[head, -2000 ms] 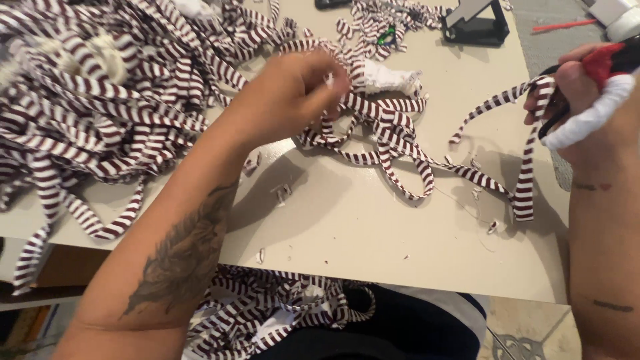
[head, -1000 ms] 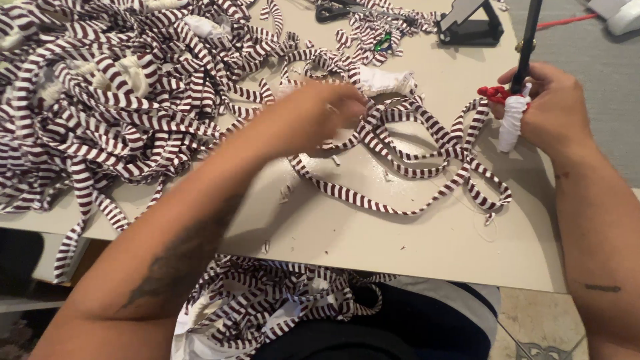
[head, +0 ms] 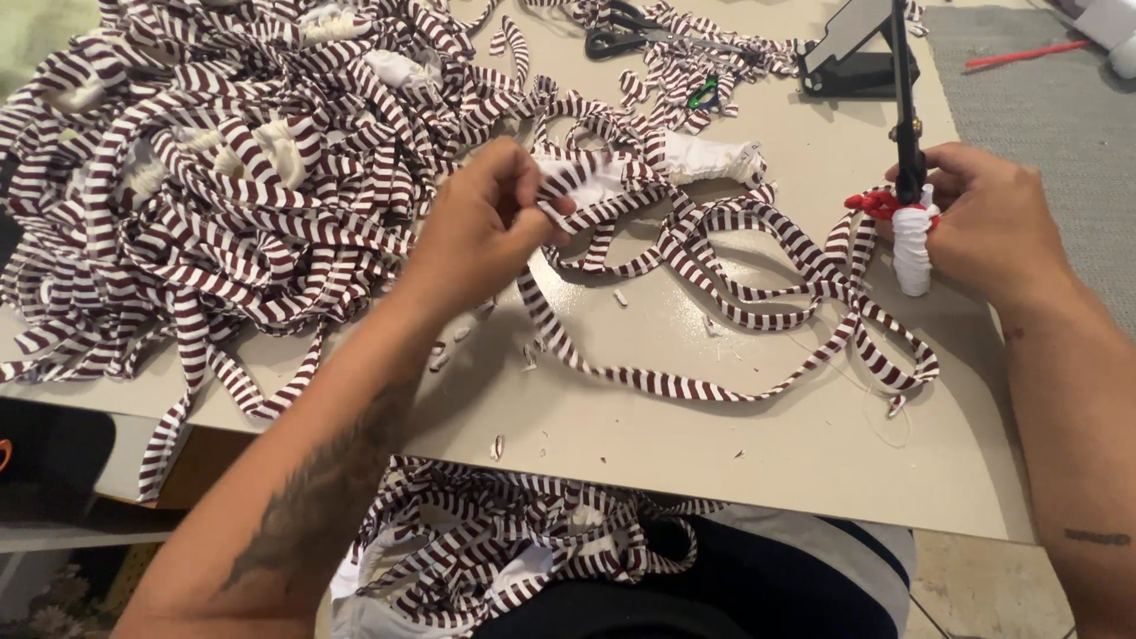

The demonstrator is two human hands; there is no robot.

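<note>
My left hand (head: 484,226) pinches the end of a striped fabric piece (head: 603,182), maroon and white, near the table's middle. A gathered white fabric band (head: 714,158) lies just right of it. Long loops of striped fabric strip (head: 674,383) spread over the table between my hands. My right hand (head: 990,222) is closed around a tool with black blades (head: 907,115) that point up, seemingly scissors. Its handle shows red wrapping (head: 874,204) and a white gathered wrap (head: 912,253). My right fingers are partly hidden behind the handle.
A big heap of striped strips (head: 240,204) fills the left of the table (head: 568,435). Black-handled scissors (head: 612,37), small scraps and a black stand (head: 848,71) sit at the back. More striped strips (head: 515,532) lie on the lap. A red stick (head: 1025,55) rests on the grey surface at right.
My right hand's tool has swung upright. The striped strips between my hands now lie in wider loops on the table, and the piece at my left hand shows a raised edge.
</note>
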